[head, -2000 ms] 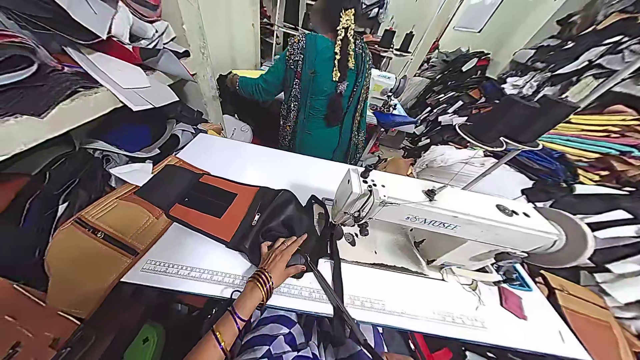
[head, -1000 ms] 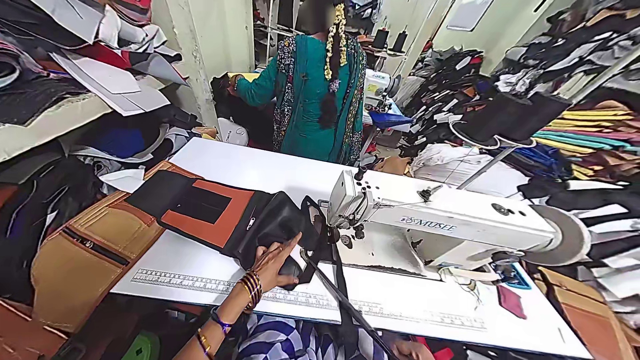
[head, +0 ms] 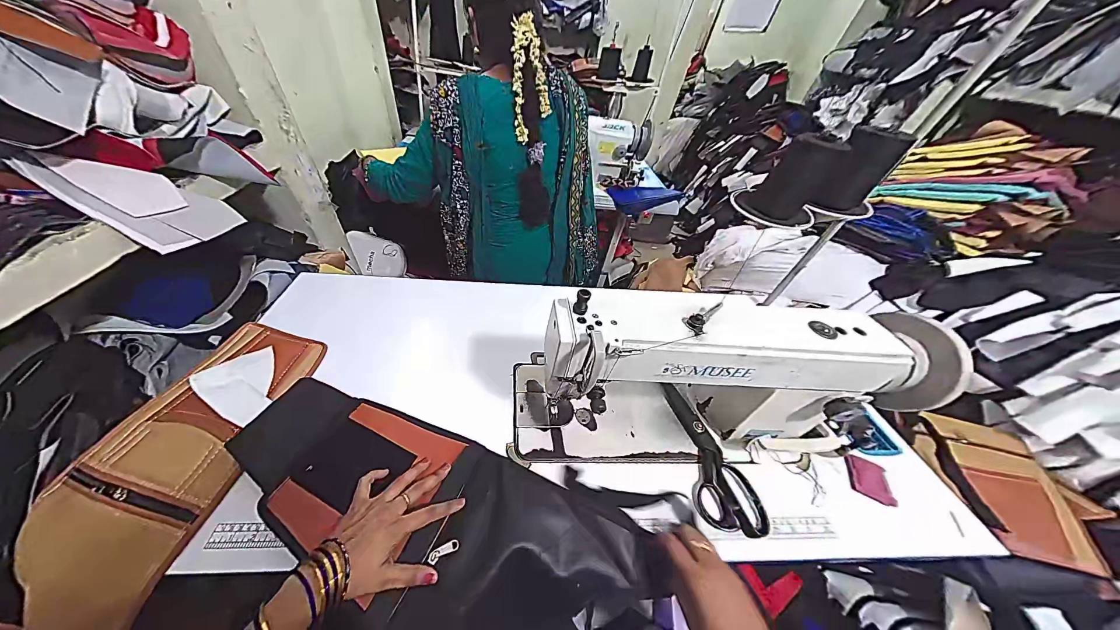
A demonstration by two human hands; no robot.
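A black and brown leather-like bag piece [head: 525, 525] with a zipper and metal zipper pull [head: 444, 550] lies across the front of the white sewing table [head: 420, 332]. My left hand [head: 385, 525], with bangles and a ring, lies flat on it with fingers spread. My right hand [head: 704, 573], partly blurred, is at the black material's right end and grips its edge. Black-handled scissors [head: 719, 472] lie just beyond my right hand, their blades under the arm of the white industrial sewing machine [head: 744, 350]. The black piece lies in front of the needle area, away from the presser foot.
Tan bag pieces lie at the table's left edge [head: 131, 499] and right edge [head: 1015, 490]. Black thread cones [head: 787, 179] stand behind the machine. A person in green [head: 512, 175] stands beyond the table with their back turned. Piled fabric and material scraps [head: 971, 192] flank both sides.
The black piece has moved away from the needle area toward the table's front. My left hand has shifted left onto its brown part. My right hand has come up to its right end. The scissors now show.
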